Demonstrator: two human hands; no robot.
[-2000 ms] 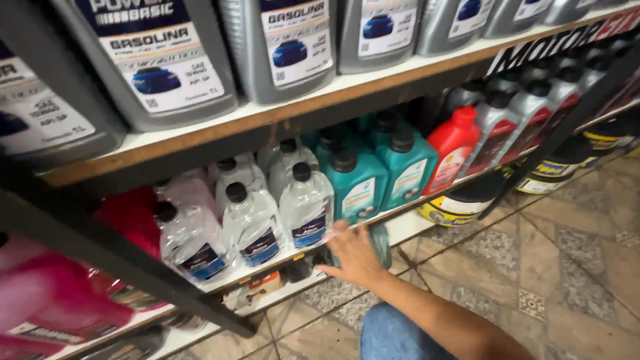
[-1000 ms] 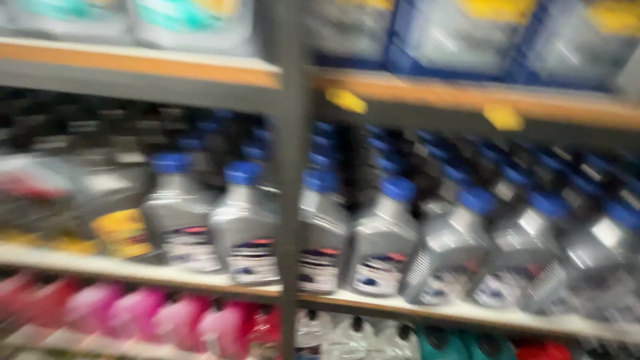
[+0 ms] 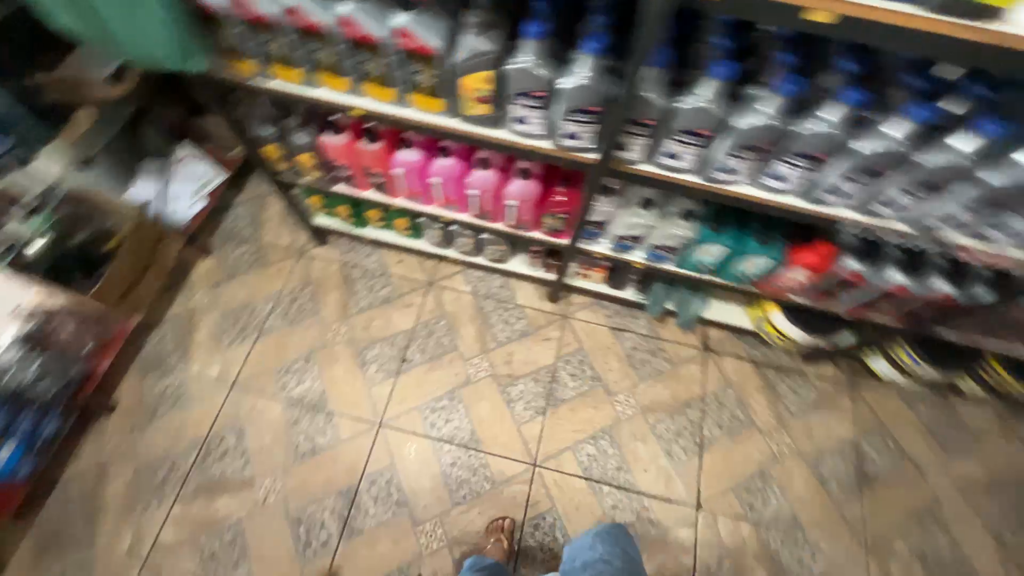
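Note:
Neither my left hand nor my right hand shows in the head view. Grey bottles with blue caps [image 3: 688,128] line the upper shelf of a metal rack. On the shelf below stand pink bottles [image 3: 484,186], clear bottles with dark caps [image 3: 636,224], teal bottles [image 3: 708,250] and a red bottle [image 3: 800,270], which looks tilted in the blur. Two teal items [image 3: 676,304] are at the edge of the lowest shelf, under the teal bottles. My denim-covered knee [image 3: 602,550] and a sandaled foot [image 3: 500,538] appear at the bottom.
Patterned floor tiles [image 3: 536,416] spread before the rack. Round black containers with yellow bands [image 3: 788,324] sit low at the right. Cartons [image 3: 132,256] and bagged goods [image 3: 40,384] stand at the left. Someone in a green garment [image 3: 128,32] is at the upper left.
Two seconds ago a hand reached to the lower shelf by the clear and teal bottles; it is now out of view. The view has swung and drawn back widely.

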